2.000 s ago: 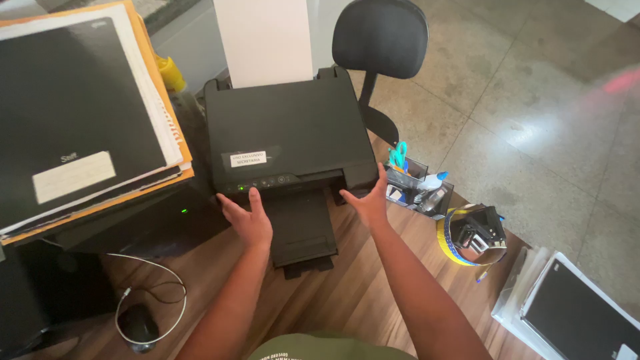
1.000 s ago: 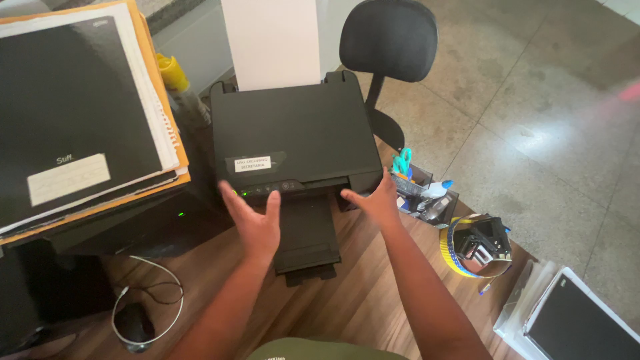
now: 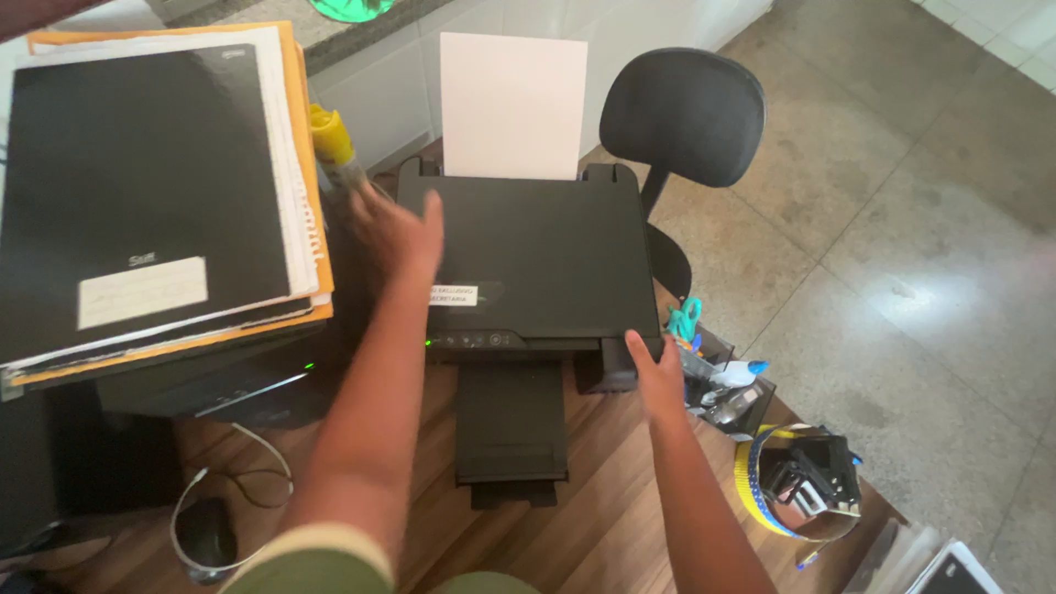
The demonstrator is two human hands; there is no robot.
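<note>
A black printer [image 3: 536, 256] stands on the wooden desk, with pale paper [image 3: 513, 107] upright in its rear feed and its front output tray [image 3: 511, 425] pulled out. My left hand [image 3: 400, 231], slightly blurred, is over the printer's left edge with its fingers spread, close to a yellow-capped bottle [image 3: 332, 136]; whether its fingertips touch the bottle is unclear. At the printer's front right corner rests my right hand [image 3: 657, 371], thumb on the front edge and fingers along the side. A green light glows on the control panel [image 3: 470, 339].
Folders and papers [image 3: 148, 190] are stacked at left on a black device. A computer mouse [image 3: 206, 528] with a pale cable lies below. To the right are a desk organizer [image 3: 730, 388] with scissors, a round container [image 3: 796, 483] and clear-covered folders [image 3: 949, 569]. A black chair [image 3: 683, 115] stands behind.
My left hand has left the printer's front left corner and moved up along its left side toward the yellow-capped bottle. My right hand remains at the front right corner.
</note>
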